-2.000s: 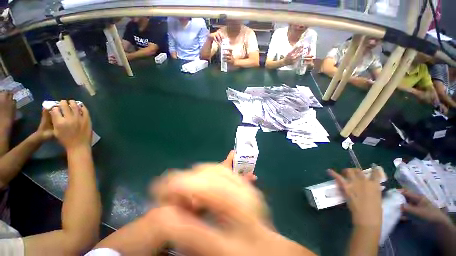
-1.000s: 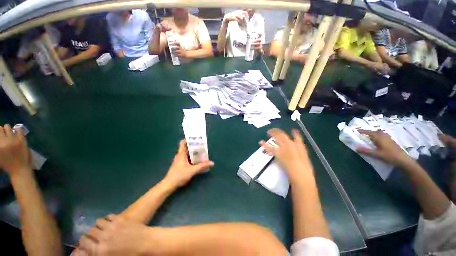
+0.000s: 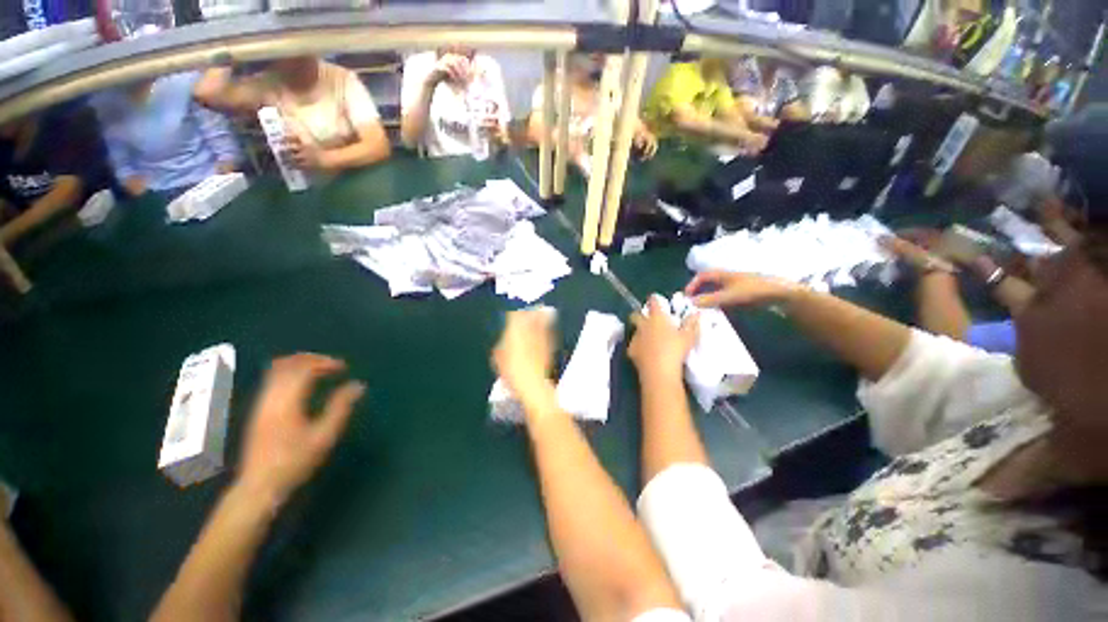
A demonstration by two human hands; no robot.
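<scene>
A white carton (image 3: 198,414) with small dark print lies on the green table at the left. My left hand (image 3: 295,419) is just right of it, raised, empty, with fingers apart and curved. My right hand (image 3: 526,355) is closed around another white carton (image 3: 507,402) in front of me; the hand covers its middle and is slightly blurred. A soft white wrapped product (image 3: 592,367) lies just right of that carton.
A heap of leaflets (image 3: 452,239) lies mid-table. At right, a neighbour's hands (image 3: 663,337) hold a white carton (image 3: 722,355) near the metal seam. A row of white pieces (image 3: 796,252) lies beyond. Pale posts (image 3: 616,158) stand at the back. Several people sit around.
The view has turned right. My left hand has let go of its carton. My right hand has left my left forearm and gripped the other carton. The neighbour's hand has left that carton.
</scene>
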